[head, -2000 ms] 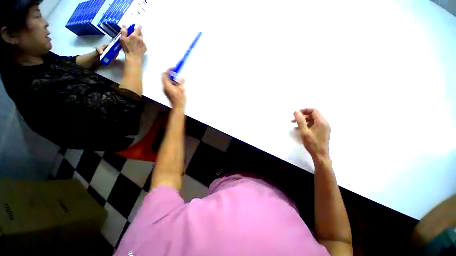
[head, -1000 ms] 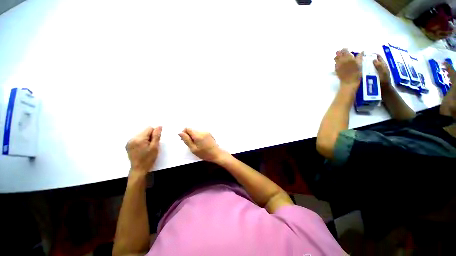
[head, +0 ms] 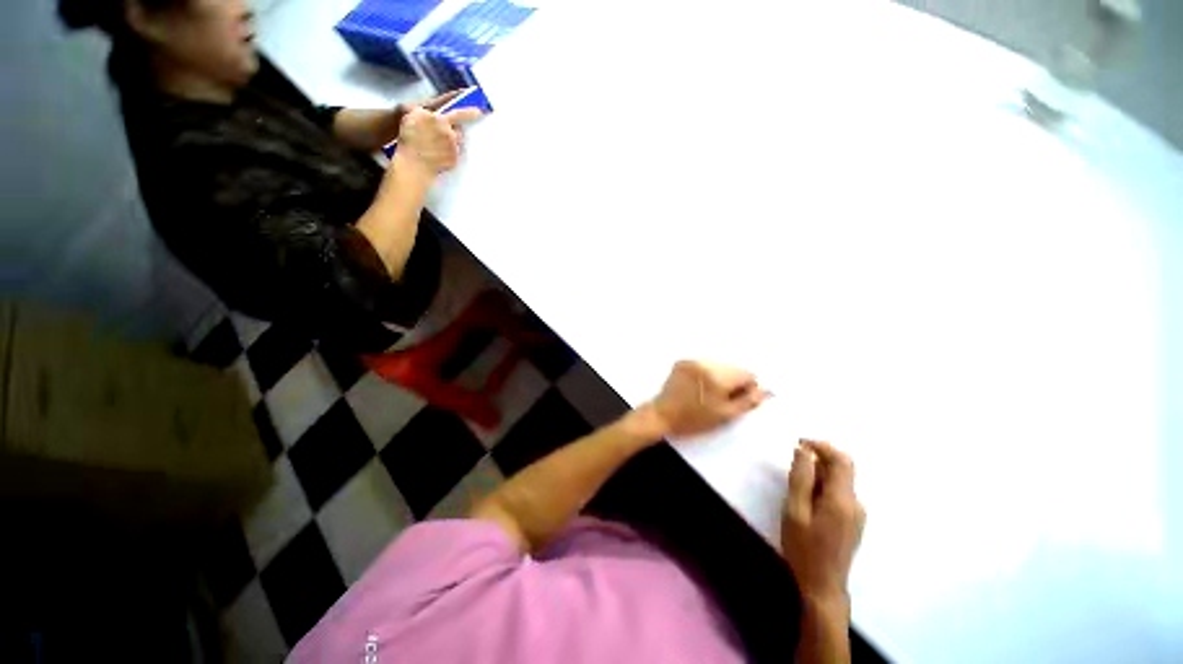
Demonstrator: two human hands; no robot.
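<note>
My left hand [head: 707, 397] is over the near edge of the white table [head: 908, 260], its fingers drawn together. A tiny speck shows at its fingertips; I cannot tell whether it is a held piece. My right hand [head: 821, 509] is to its right, close to the table, fingers curled and thumb side towards the left hand. The hands are apart. No retail box is in either hand; anything small between the fingers is too blurred to tell.
A person in patterned black [head: 279, 195] sits at the left, hands on a blue box [head: 467, 100]. Rows of blue-edged boxes [head: 474, 36] stand behind it. A red stool [head: 454, 363] and brown cartons [head: 117, 415] are on the floor at the left.
Two seconds ago my left hand held a blue box out towards the neighbour; it is now back near my right hand without it. The view swung right, then back left.
</note>
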